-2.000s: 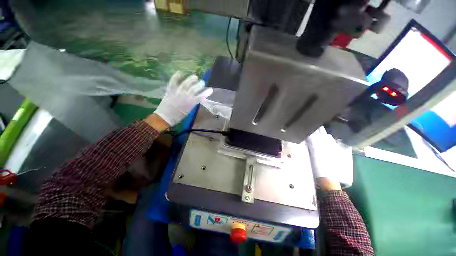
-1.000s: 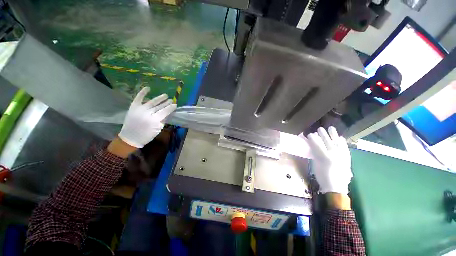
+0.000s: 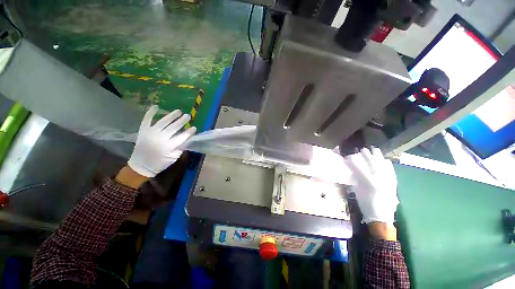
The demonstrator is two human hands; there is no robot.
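My left hand [image 3: 160,142], white-gloved, holds the translucent film [image 3: 223,141] left of the machine. My right hand [image 3: 372,183], also gloved, is at the plate's right edge, at the film's other end. The film runs between both hands, under the grey horn [image 3: 333,84] and over the fixture [image 3: 261,161]. The fixture's inside is hidden under film and horn; no adapter or cord shows. The slotted clamp bar [image 3: 278,191] stands in front of the fixture on the silver base plate [image 3: 231,189].
The red emergency stop [image 3: 268,248] sits on the control panel [image 3: 302,244] at the base front. A green conveyor [image 3: 452,226] is at right. The scanner [image 3: 432,89] with red lights stands before the monitor [image 3: 460,62]. More film [image 3: 62,96] trails to the far left.
My left hand has moved left and down, and the film now lies across the fixture. The black adapter and cord seen earlier no longer show. My right hand has come out from behind the horn.
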